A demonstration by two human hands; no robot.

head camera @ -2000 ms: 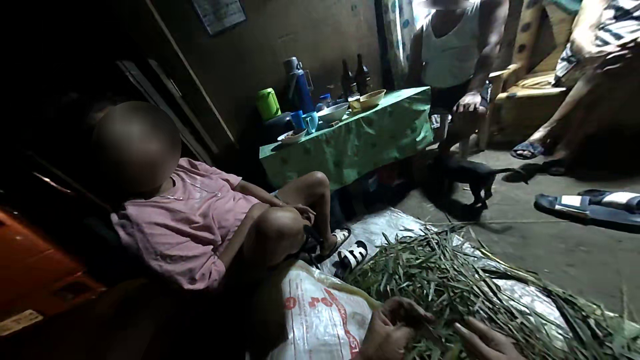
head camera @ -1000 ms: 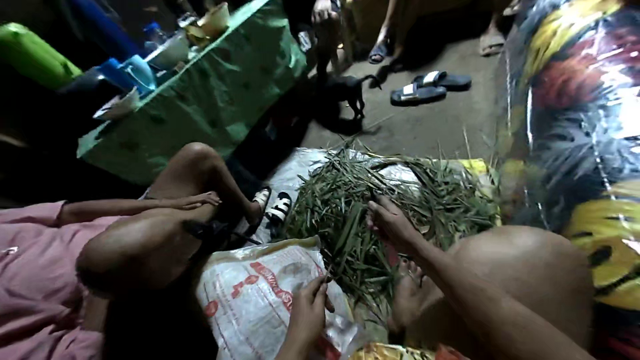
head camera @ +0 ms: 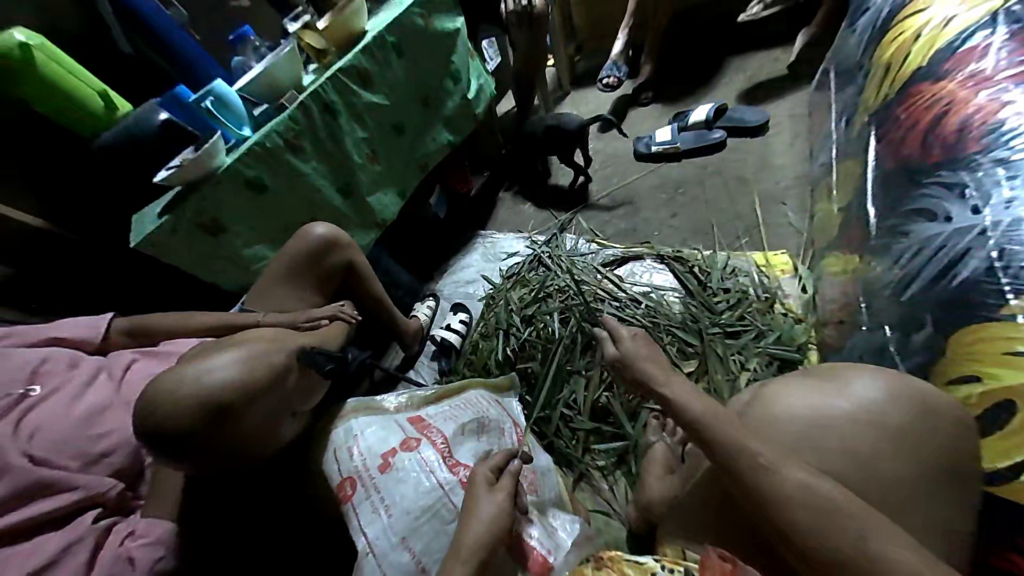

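A heap of cut green leaf blades [head camera: 680, 320] lies spread on a flattened white sack [head camera: 472, 260]. My right hand [head camera: 632, 356] is over the left part of the heap, fingertips close together near a long thin blade; whether it grips one is unclear. Above a white plastic sack with red print [head camera: 400, 480], my left hand [head camera: 492, 488] pinches the lower end of a thin green leaf blade [head camera: 540, 392] between thumb and fingers. My bare foot [head camera: 660, 472] rests at the near edge of the heap.
A person in a pink shirt [head camera: 72, 432] sits at the left, knees bent, sandals [head camera: 452, 328] near the heap. Behind stands a table with a green cloth [head camera: 344, 128], bowls and cups. A dark dog [head camera: 560, 136] and black slides [head camera: 680, 142] are beyond; a plastic-covered patterned surface [head camera: 944, 184] borders the right.
The view has swung down and right since the first frame. Between one second ago and now, both hands have stayed in nearly the same places over the sack and heap.
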